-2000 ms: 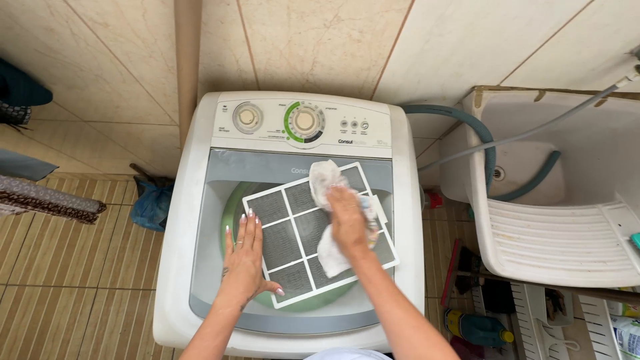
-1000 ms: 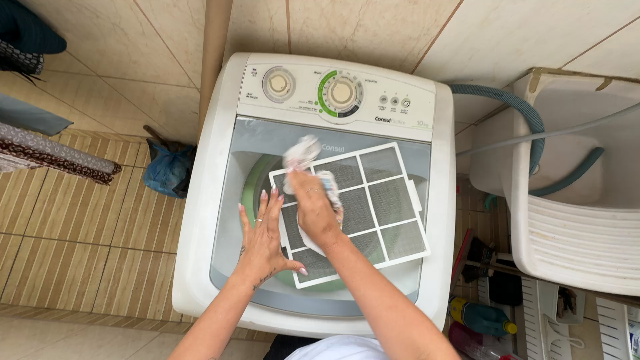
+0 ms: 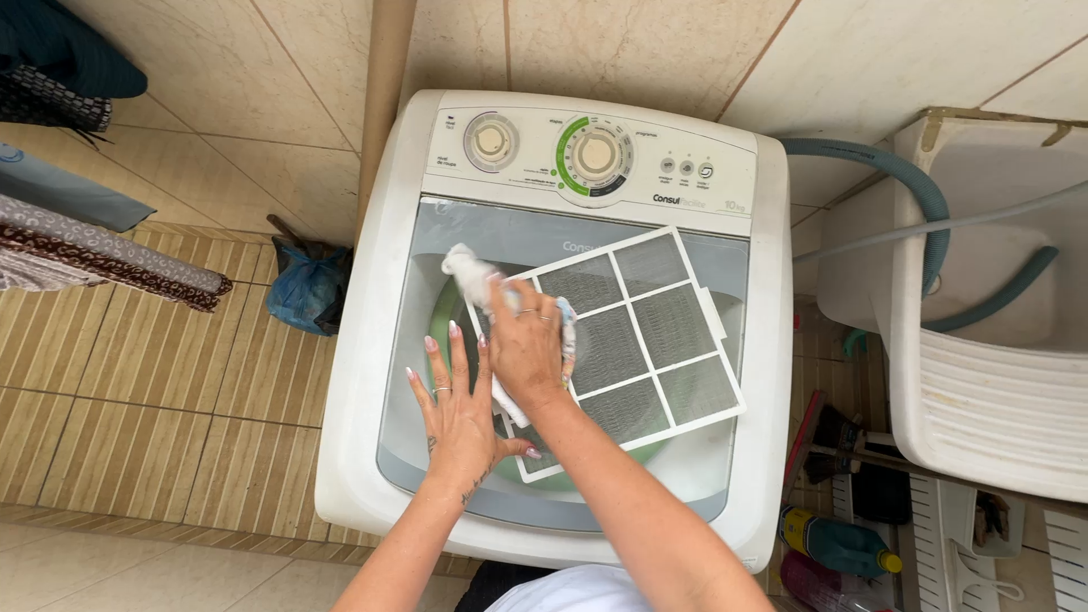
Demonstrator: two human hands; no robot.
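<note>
A white-framed mesh air filter [image 3: 633,340] lies tilted on the glass lid of a top-loading washing machine [image 3: 561,510]. My right hand [image 3: 527,340] presses a white cloth [image 3: 470,270] with a printed part onto the filter's left side. Beside it, my left hand [image 3: 463,416] is spread at the filter's lower left corner, thumb on the frame, fingers apart. The right hand and cloth hide part of the filter's left panels.
Behind the lid is the control panel [image 3: 595,161] with two knobs. A laundry sink [image 3: 994,408] with a grey hose [image 3: 901,170] stands at right, bottles [image 3: 841,544] and a brush [image 3: 833,442] below it. A blue bag [image 3: 306,285] and hanging cloths [image 3: 102,246] are at left.
My right hand and the cloth have moved from the filter's right part, two seconds ago, to its left side. My left hand remains at the filter's left edge. The view has shifted.
</note>
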